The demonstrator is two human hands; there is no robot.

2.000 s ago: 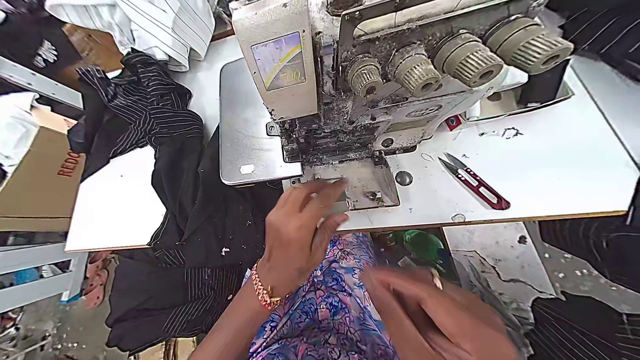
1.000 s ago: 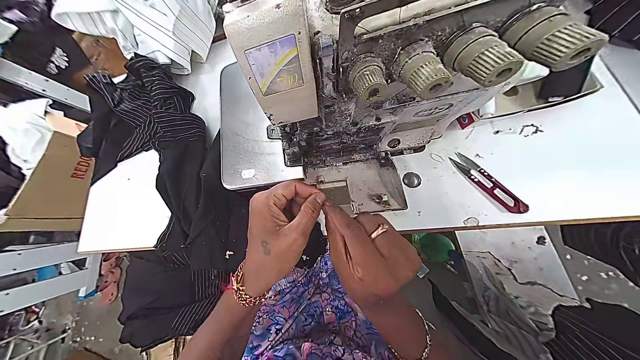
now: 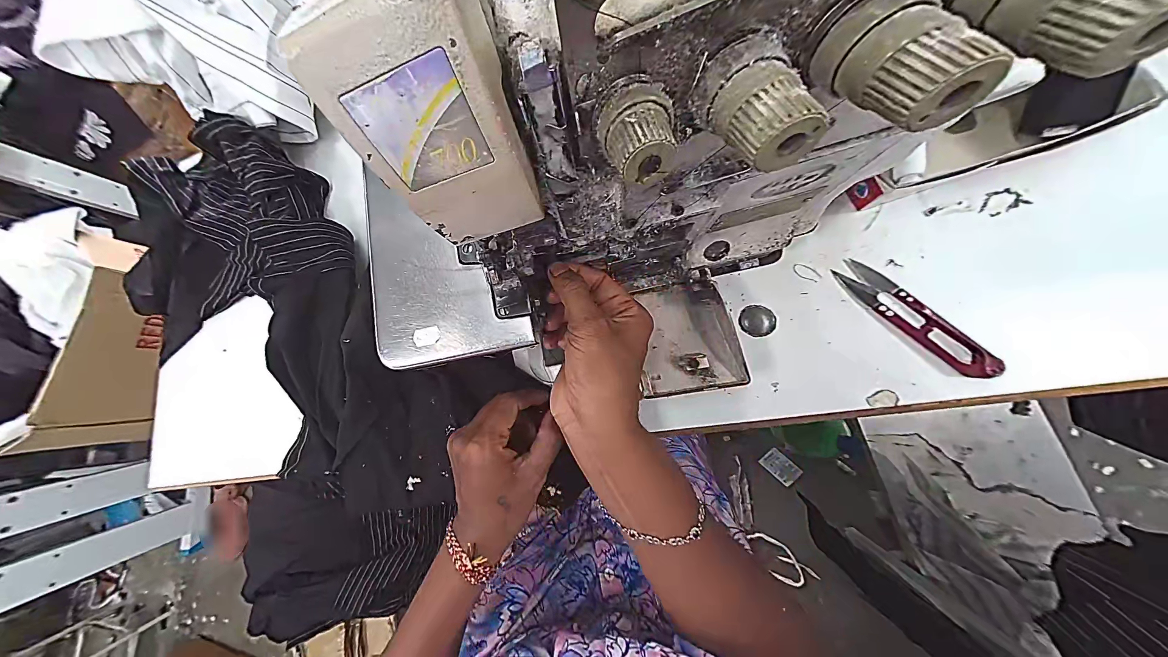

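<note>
An overlock sewing machine, dusty with lint, stands over the white table, its ribbed tension dials at the top right. My right hand reaches into the needle area, fingertips pinched close together beside the presser foot; whether a thread lies between them is too small to tell. Lower and to the left, my left hand is just off the table's front edge, thumb and forefinger nearly meeting; anything fine held there cannot be made out. Right of my hands is the machine's open front cover.
Red-handled thread snips lie on the table at the right, near a round metal button-like disc. Black pinstriped fabric drapes over the left side of the table. A cardboard box and metal bars stand farther left.
My right hand has moved up and left to the needle area from beside my left hand. My left hand has moved down from the machine's front. The hands are now apart.
</note>
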